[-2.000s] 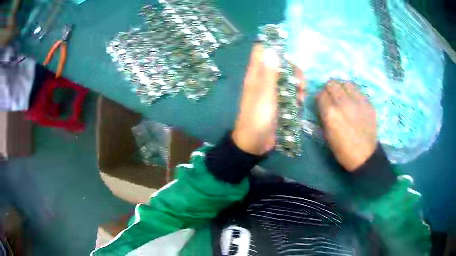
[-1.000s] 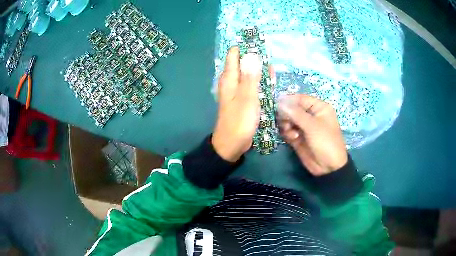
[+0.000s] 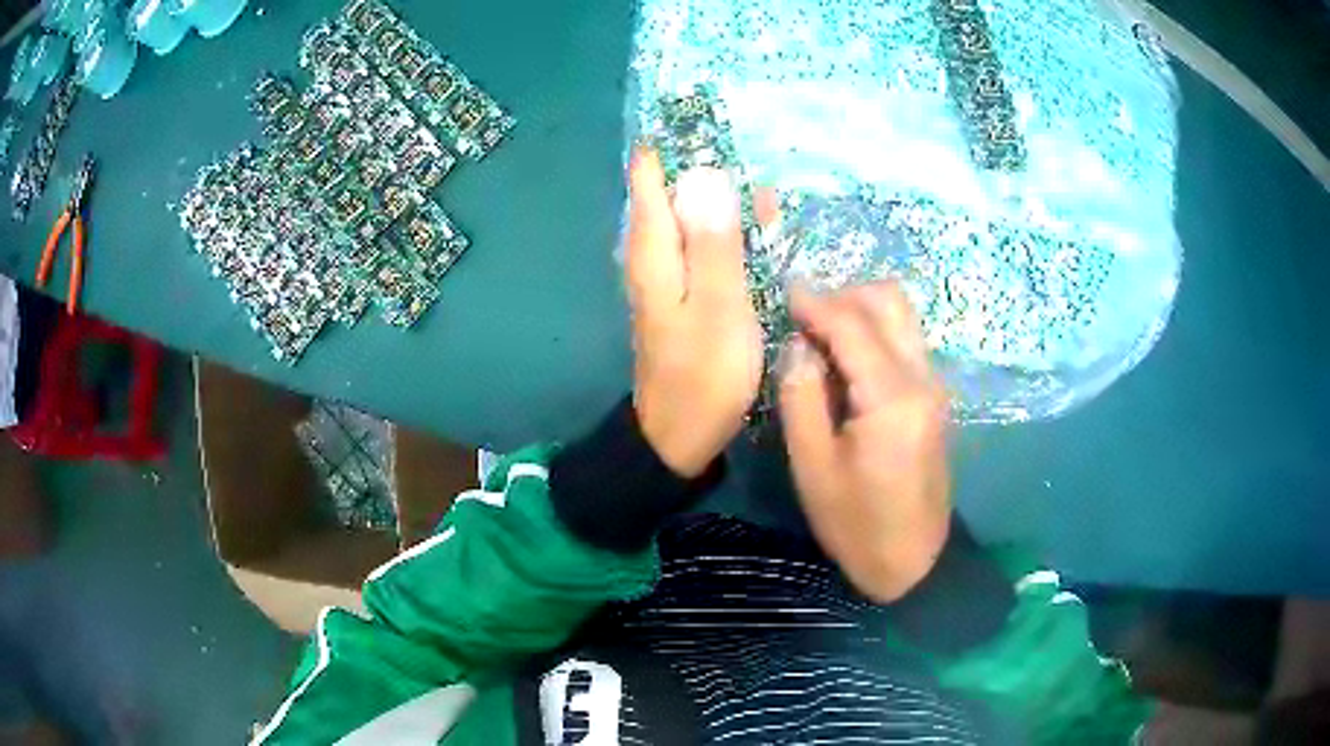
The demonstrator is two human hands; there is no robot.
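Observation:
My left hand (image 3: pixel 697 313) holds a green PCB panel strip (image 3: pixel 691 126) upright over the near left edge of the clear component bag; a white covering shows on the thumb. Much of the strip is hidden by my hands. My right hand (image 3: pixel 871 423) is at the strip's lower right side, its thumb and forefinger close to the strip's edge. It is blurred, so I cannot tell if a part is between the fingertips. The bag (image 3: pixel 1021 277) looks pale blue and is speckled with small components. Another dark strip (image 3: pixel 980 88) lies on its far side.
A pile of PCB strips (image 3: pixel 328 182) lies on the table at left. Orange-handled pliers (image 3: pixel 63 241) and light blue cups (image 3: pixel 110 51) are at far left. An open cardboard box (image 3: pixel 248 496) and a red frame (image 3: pixel 143 394) are below the table edge.
Since one second ago, the strip has tilted and its top has shifted left. My right hand has moved a little left and nearer to me. Earlier the view shifted and the right hand was farther right.

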